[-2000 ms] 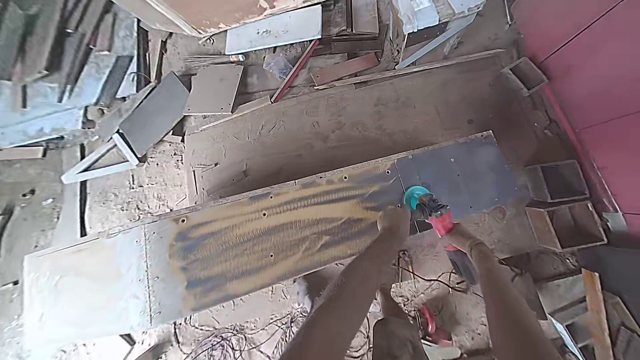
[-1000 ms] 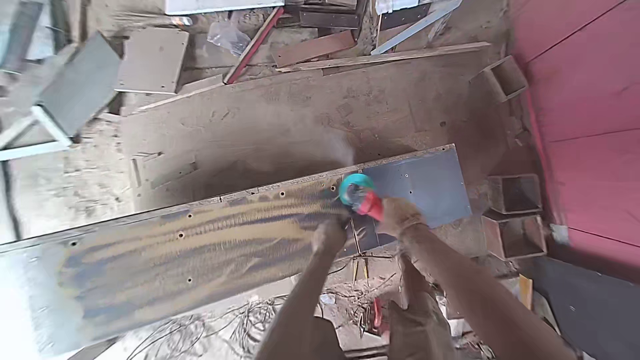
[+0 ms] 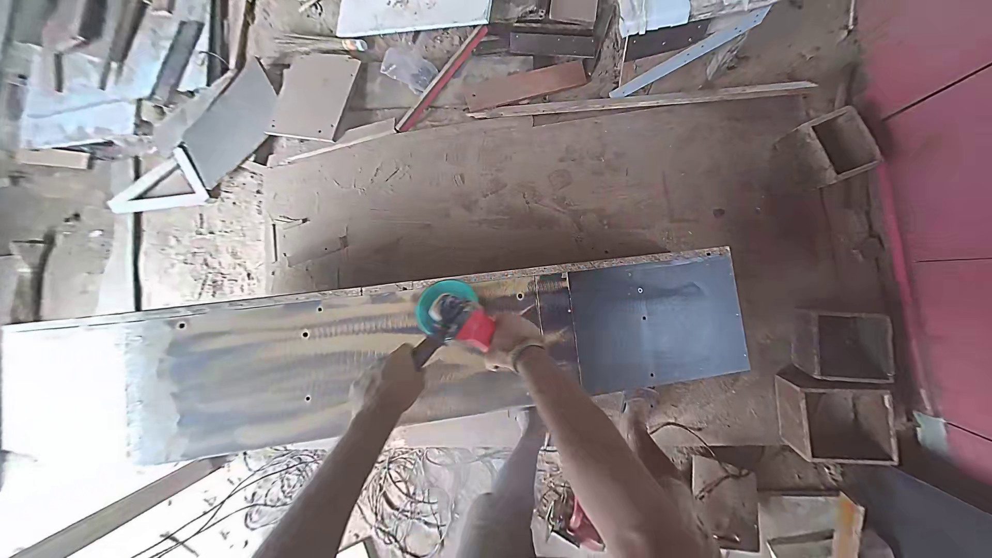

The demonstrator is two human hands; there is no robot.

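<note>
A red angle grinder (image 3: 473, 327) with a teal disc (image 3: 442, 298) is over a long board (image 3: 256, 387), near its far edge. My left hand (image 3: 389, 381) is closed around the dark side handle, left of and below the disc. My right hand (image 3: 513, 339) grips the red body from the right, a band at the wrist. The board's middle shows brown and dark streaks and several small holes. Its right end is a dark grey panel (image 3: 659, 325), its left end is pale and glaring. Whether the disc touches the surface cannot be told.
Open wooden boxes (image 3: 841, 422) stand at the right beside a pink wall (image 3: 938, 194). Tangled cables (image 3: 407, 496) lie on the near floor by my legs. Wood offcuts (image 3: 314, 97), a white triangular frame (image 3: 159, 186) and a clear plastic bag (image 3: 408, 70) lie at the far side.
Both hands have moved the grinder left along the board, from beside the dark panel onto the streaked area. The view has shifted too.
</note>
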